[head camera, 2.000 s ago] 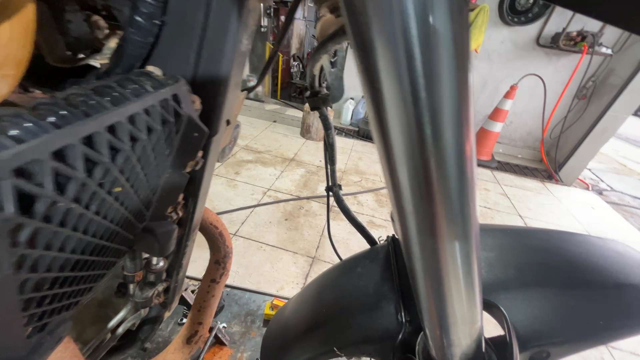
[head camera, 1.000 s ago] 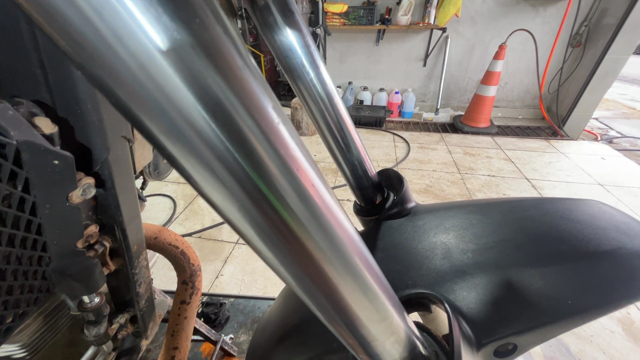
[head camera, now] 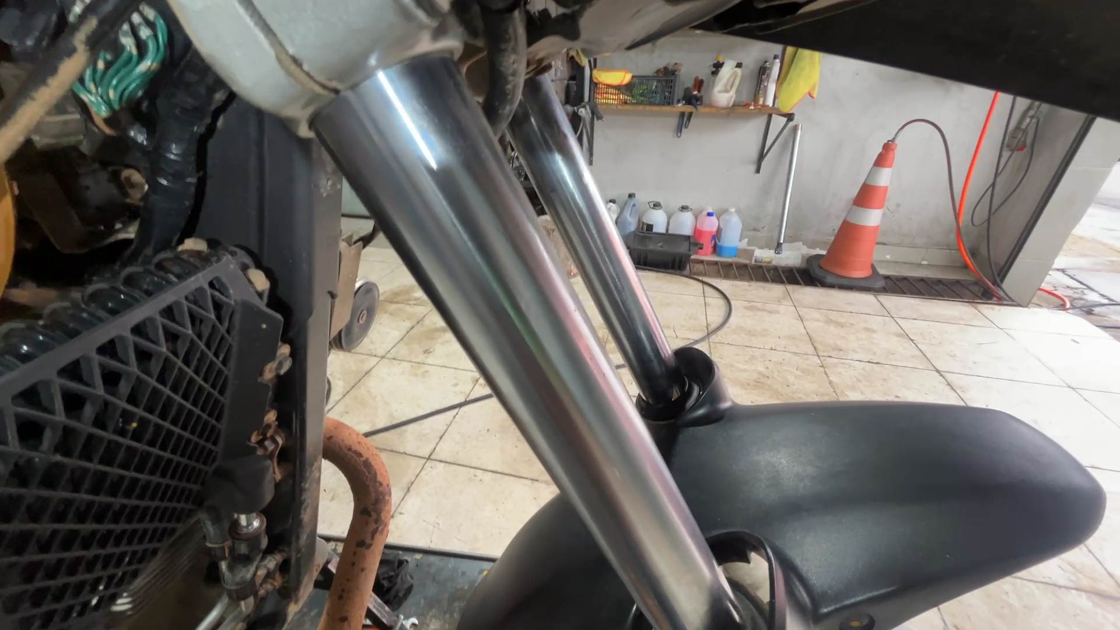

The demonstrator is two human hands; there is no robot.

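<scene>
Neither my left hand nor my right hand shows in the head view. A motorcycle's front end fills the near part. The nearer chrome fork tube (head camera: 516, 332) slants from a grey metal clamp (head camera: 289, 48) down to the right. Behind it, the farther fork tube (head camera: 599, 236) enters a black collar (head camera: 704, 385) at the black plastic front fender (head camera: 875, 499). At the left are a black radiator guard (head camera: 114, 420) and a rusty brown pipe (head camera: 363, 507) that curves downward.
Beyond the bike, an orange and white traffic cone (head camera: 857, 223) stands near the wall. Several bottles (head camera: 681, 220) line the wall under a wooden shelf (head camera: 682, 109). A dark cable (head camera: 726, 306) crosses the tiled floor (head camera: 770, 328). Tools lie low beside the pipe.
The view has shifted strongly. Both fork tubes now show with the grey clamp at the top, which the frame of one second ago does not show.
</scene>
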